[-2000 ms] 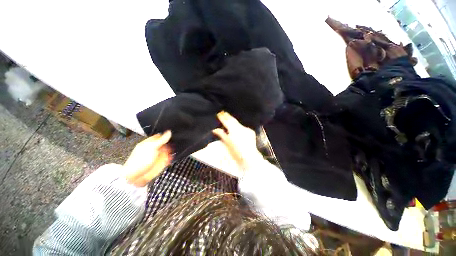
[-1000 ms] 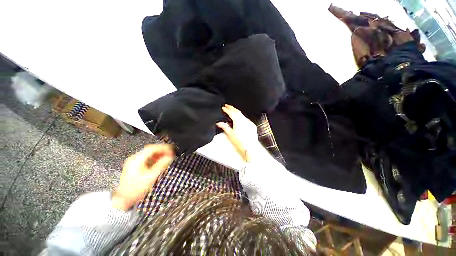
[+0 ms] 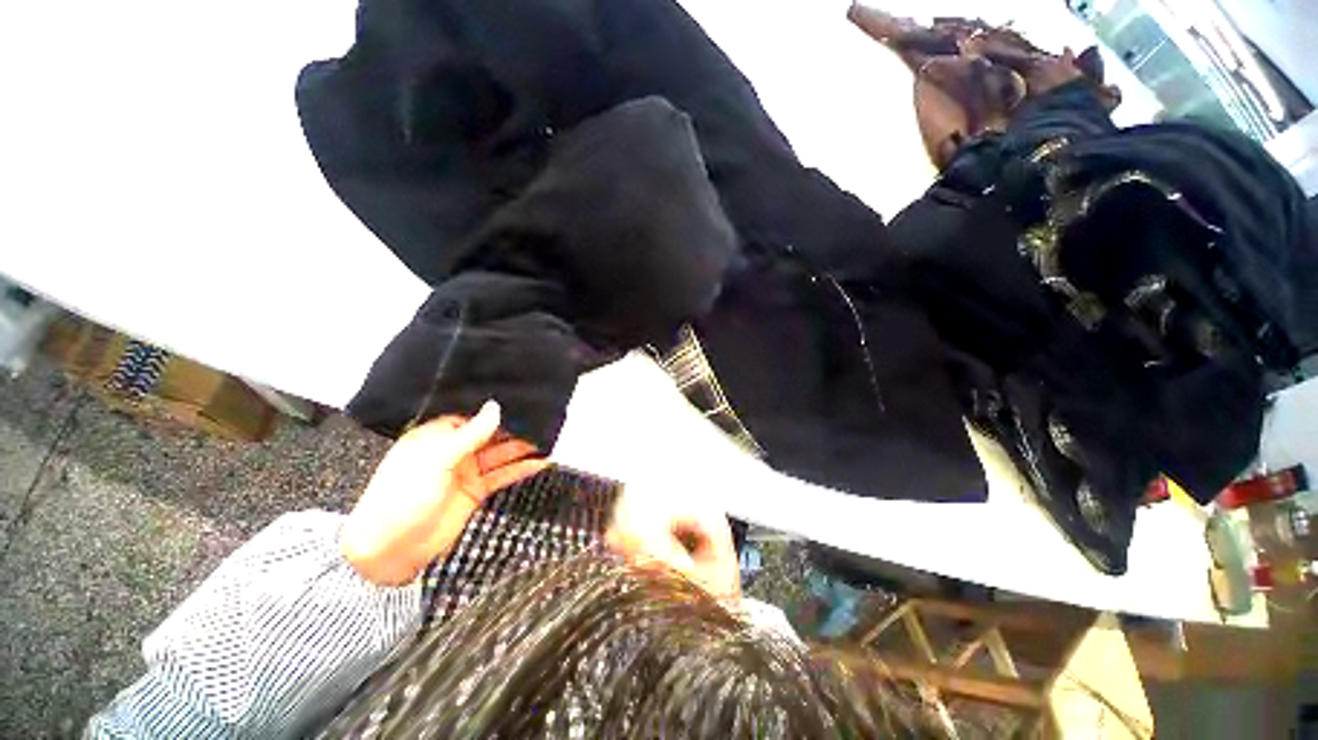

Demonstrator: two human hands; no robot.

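A black garment (image 3: 578,87) is spread over the white table. Its sleeve (image 3: 622,217) lies across it, bent toward me, with the open end (image 3: 484,347) at the table's front edge and a pale thread line on it. My left hand (image 3: 419,499) is at this end, thumb on top and fingers at its lower edge, holding the cloth. My right hand (image 3: 677,542) is off the garment, low near my lap, blurred and partly behind hair; whether it holds something cannot be told. A plaid strip (image 3: 701,383) shows beside the sleeve.
A pile of black garments (image 3: 1156,289) with patterned edges lies at the right, with a brown cloth (image 3: 976,87) beyond it. The white table (image 3: 159,174) curves across the view. A cardboard box (image 3: 188,390) is on the speckled floor at left. Wooden frames (image 3: 940,643) stand at lower right.
My left hand has moved onto the sleeve end. My right hand has drawn back from the cloth toward my lap. The view has shifted, so the garments appear further left.
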